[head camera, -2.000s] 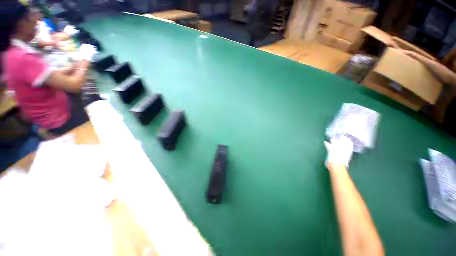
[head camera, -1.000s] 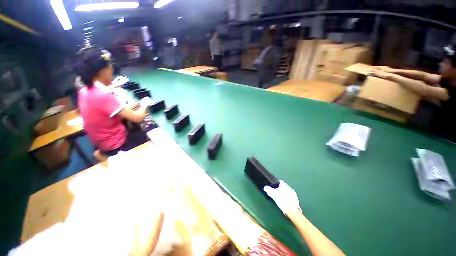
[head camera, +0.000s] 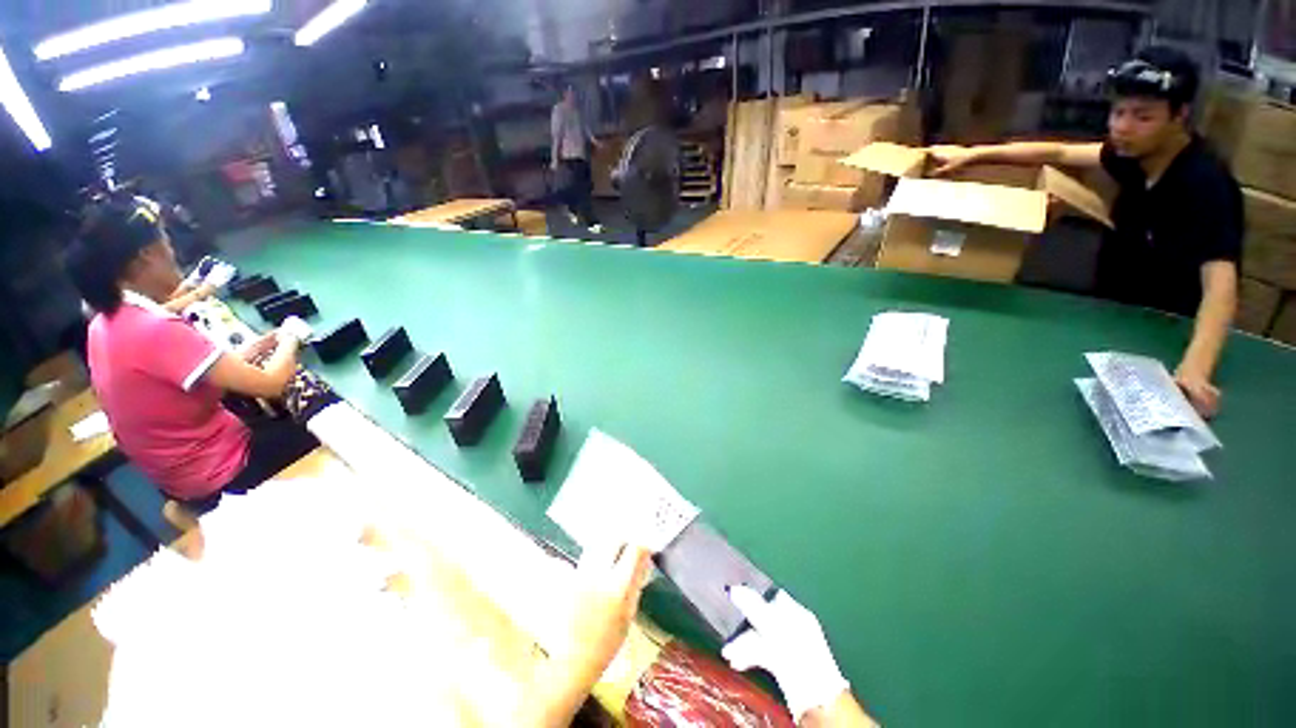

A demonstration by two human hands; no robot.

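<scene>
My right hand (head camera: 786,651), in a thin white glove, holds the near end of a black unit (head camera: 715,576). The unit's far end meets the mouth of a white bubble bag (head camera: 620,491); part of it seems to be inside. My left hand (head camera: 608,605), bare and overexposed, holds the bag at its near edge. Bag and unit are over the near edge of the green belt. A row of black units (head camera: 537,438) stands on the belt to the left.
Filled bubble bags lie on the green belt (head camera: 682,341) in two piles (head camera: 900,353), (head camera: 1146,413). A person in black across the belt touches the right pile and an open carton (head camera: 958,228). A person in pink sits at left. Overexposed bags (head camera: 256,597) lie beside me.
My left hand has come up from the side heap with a bubble bag. My right hand has lifted the unit to the bag. The person in black has reached to the right pile. The view has shifted right.
</scene>
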